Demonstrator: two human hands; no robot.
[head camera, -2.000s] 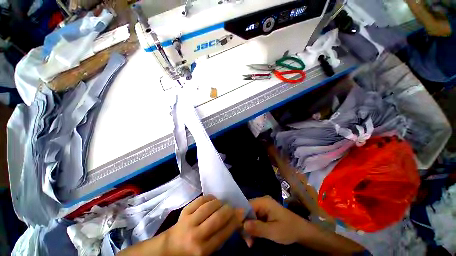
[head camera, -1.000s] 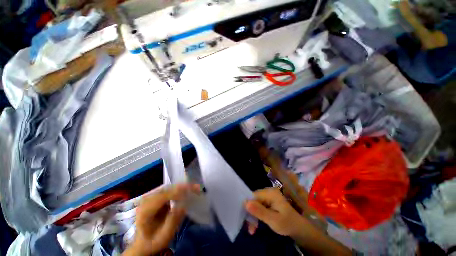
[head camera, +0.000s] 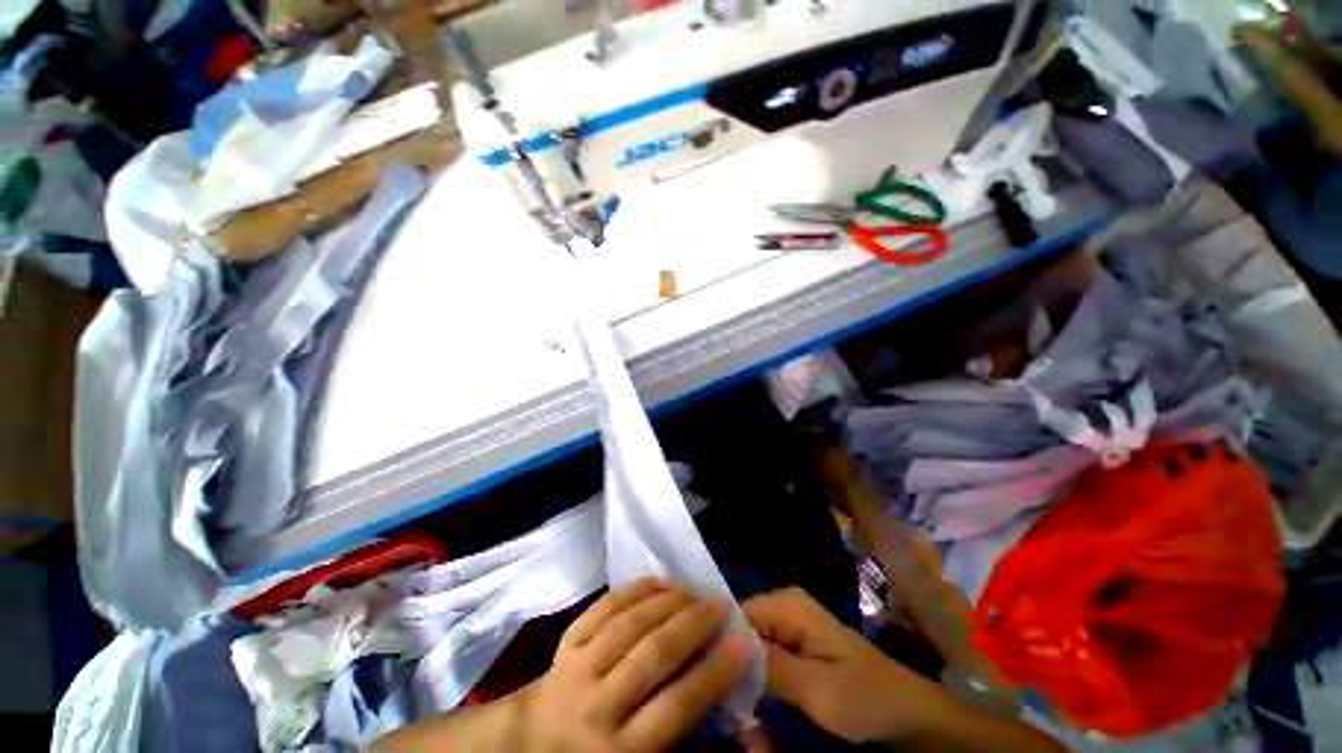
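Note:
A long pale grey-blue fabric strip (head camera: 640, 478) runs from under the sewing machine's needle area (head camera: 577, 233) over the table's front edge toward my lap. Its plies lie together and it widens toward my hands. My left hand (head camera: 643, 665) is closed on the lower end of the strip, its fingers over the cloth. My right hand (head camera: 824, 662) pinches the strip's right edge beside it. The fingertips of both hands are partly hidden by the cloth and by each other. The white machine head (head camera: 662, 140) has a blue stripe and a black panel.
Scissors with red and green handles (head camera: 898, 236) and small snips (head camera: 795, 240) lie right on the table, an orange-tan tab (head camera: 667, 283) near the needle. Grey-blue strips (head camera: 243, 397) are heaped left. A red plastic bag (head camera: 1141, 589) and tied grey bundle (head camera: 1060, 419) sit lower right.
One second ago the strip's two plies were spread apart in a V between my hands. Now they lie together and my left hand has moved right, beside my right hand. The view has shifted.

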